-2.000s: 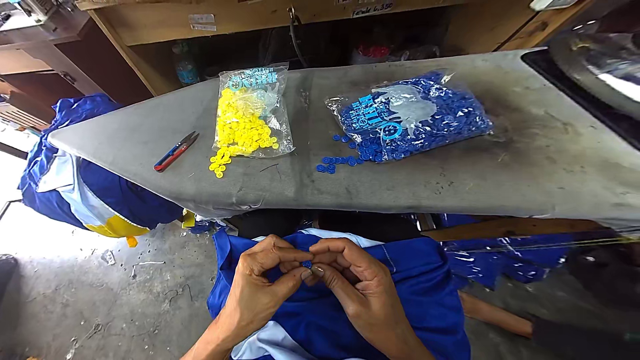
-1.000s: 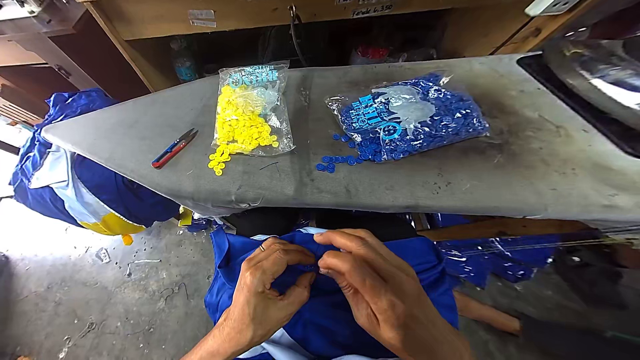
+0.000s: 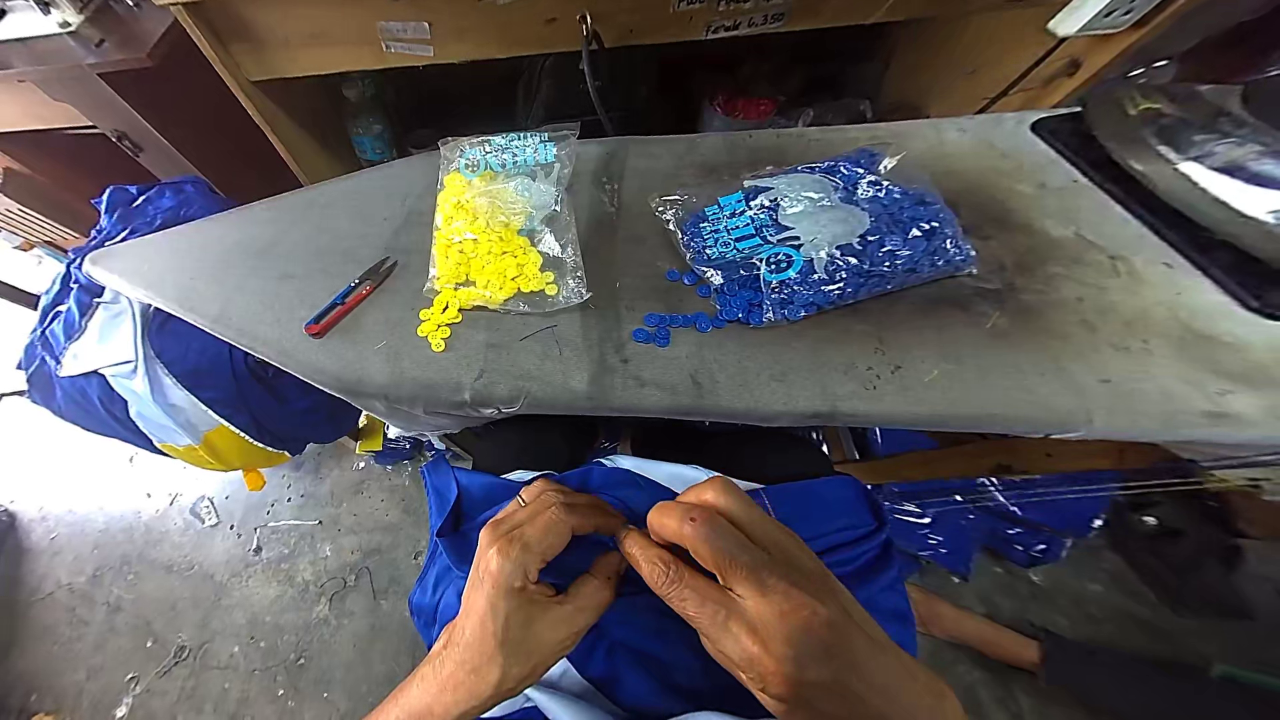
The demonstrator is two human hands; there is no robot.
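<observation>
Blue fabric with light-blue panels (image 3: 830, 540) lies over my lap. My left hand (image 3: 545, 580) pinches a fold of it between thumb and fingers. Against those fingertips are the fingertips of my right hand (image 3: 735, 590), bent over the same spot; whatever small thing they may hold is hidden. Beyond my hands, on a grey ironing board (image 3: 500, 375), lies an open clear bag of yellow buttons (image 3: 485, 240), some spilled at its mouth. To its right is a clear bag of blue buttons (image 3: 850, 240), also with loose ones. Red-and-blue thread snips (image 3: 350, 297) rest at the left.
An iron (image 3: 1190, 150) stands on a dark pad (image 3: 1150, 200) at the board's right end. Blue, white and yellow fabric (image 3: 200, 380) hangs below the left tip. Wooden shelving (image 3: 300, 40) stands behind the board. Another person's bare limb (image 3: 980, 630) shows at lower right.
My right hand has turned more over the fabric, its back now facing up, while my left hand stays at the fold. Bags and snips have not moved on the board.
</observation>
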